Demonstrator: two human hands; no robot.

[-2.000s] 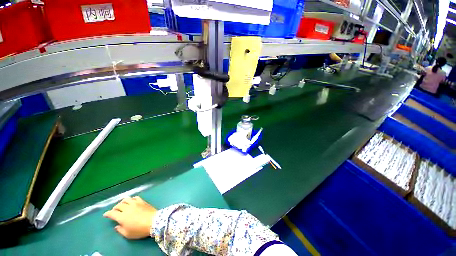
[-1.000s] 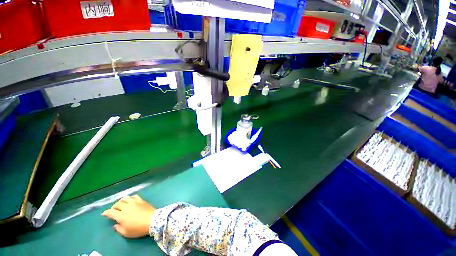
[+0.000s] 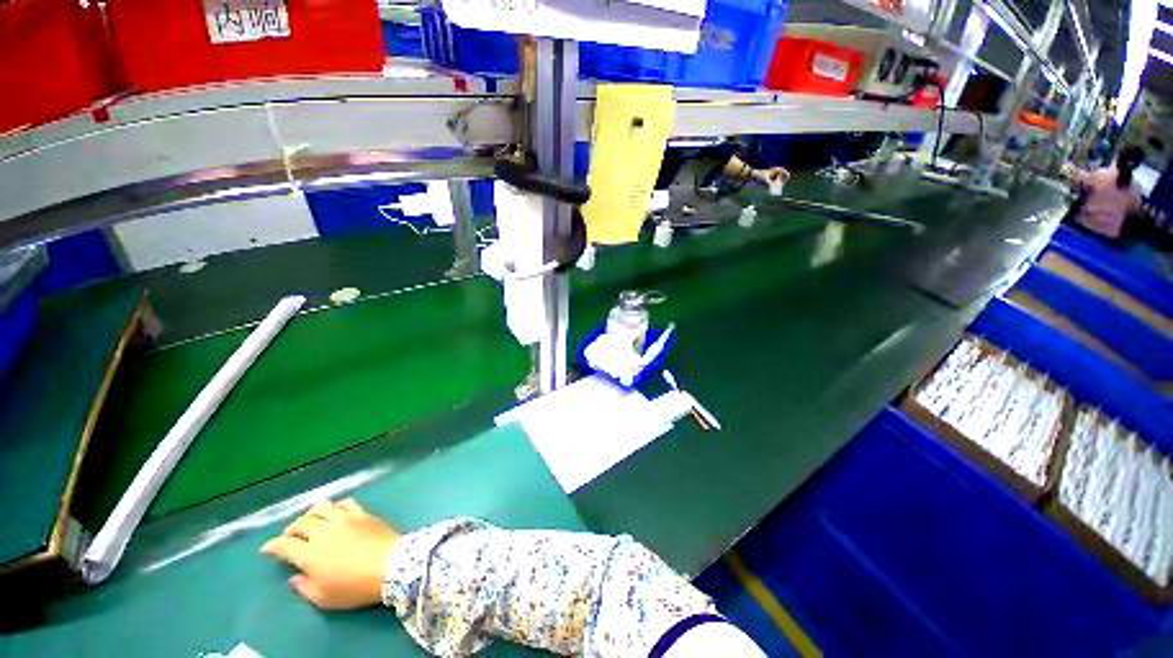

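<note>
My right hand lies palm down on the green bench mat, in a flowered sleeve that comes in from the lower right. Its fingers point left, a little apart, and no object shows in it. My left hand is not in view. A small white thing is cut off by the bottom edge; I cannot tell what it is. Small white units stand spaced out on the conveyor beyond the post.
A white guide bar lies diagonally at left. A metal post, blue tray with bottle, paper and pens stand ahead. Cartons of white units sit in blue crates at right. Another person's hand is across the belt.
The white units on the conveyor have moved left toward the post. Another person's hand has come into view over the far side with a white unit at it. My right hand has stayed put.
</note>
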